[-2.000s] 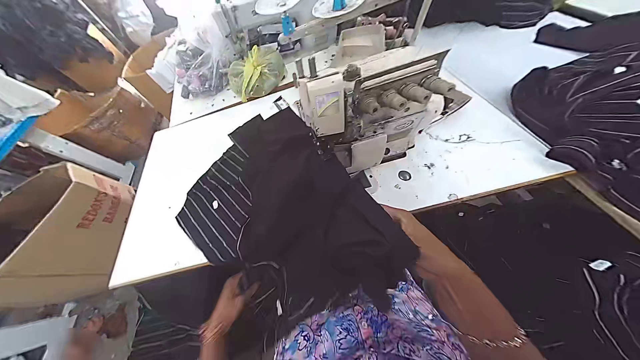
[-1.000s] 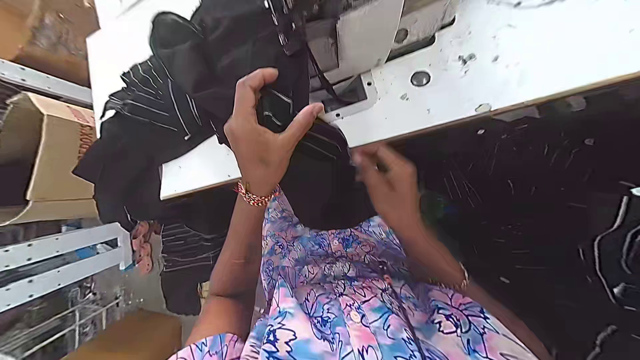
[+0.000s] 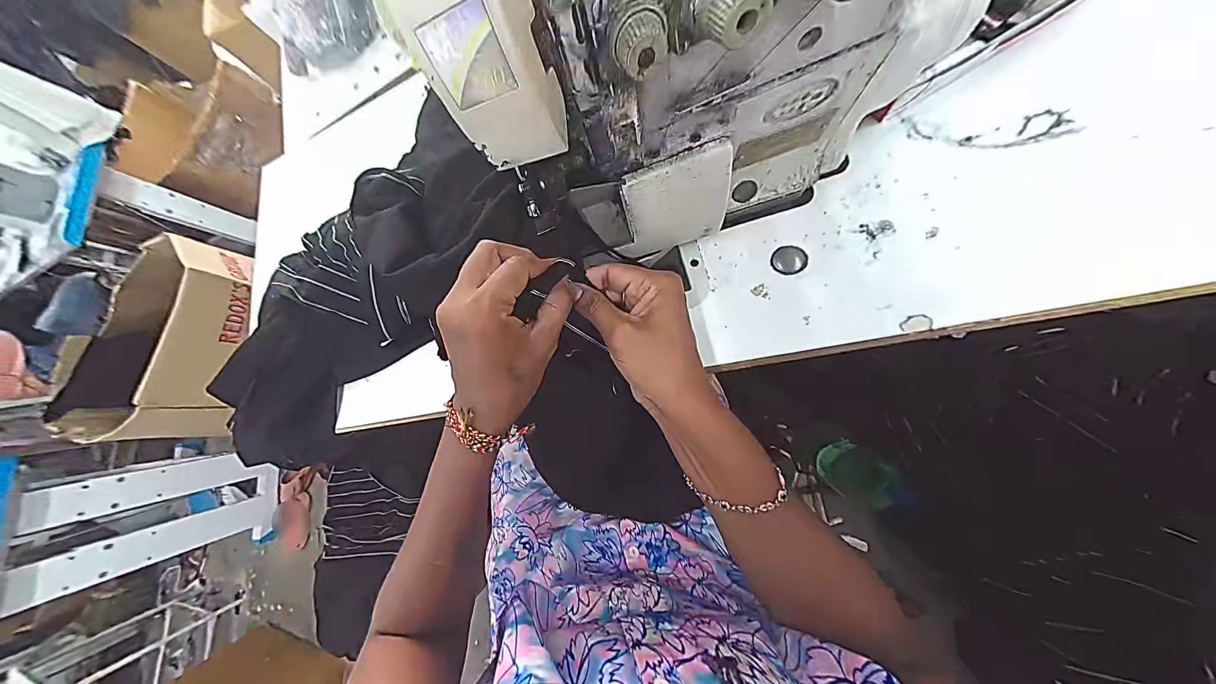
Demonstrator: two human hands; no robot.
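Observation:
Both of my hands pinch the edge of a black fabric garment with white stripes [image 3: 380, 252], just in front of the presser foot [image 3: 538, 204] of an overlock sewing machine [image 3: 684, 104]. My left hand [image 3: 499, 328] grips a folded bit of the cloth between thumb and fingers. Close beside it, my right hand [image 3: 641, 328] holds the same edge with thumb and forefinger. The garment spreads left over the white table and hangs down over my lap. The fingers partly hide the pinched edge.
The white table's front edge [image 3: 959, 328] runs off to the right. Left of the table stands an open cardboard box [image 3: 185, 342] near a white perforated metal frame [image 3: 123, 541]. Dark striped cloth [image 3: 1073, 494] fills the lower right.
One second ago the hands were apart, the left spread over the cloth; now they meet at its edge, both pinching it. The view has moved closer to the machine since two seconds ago.

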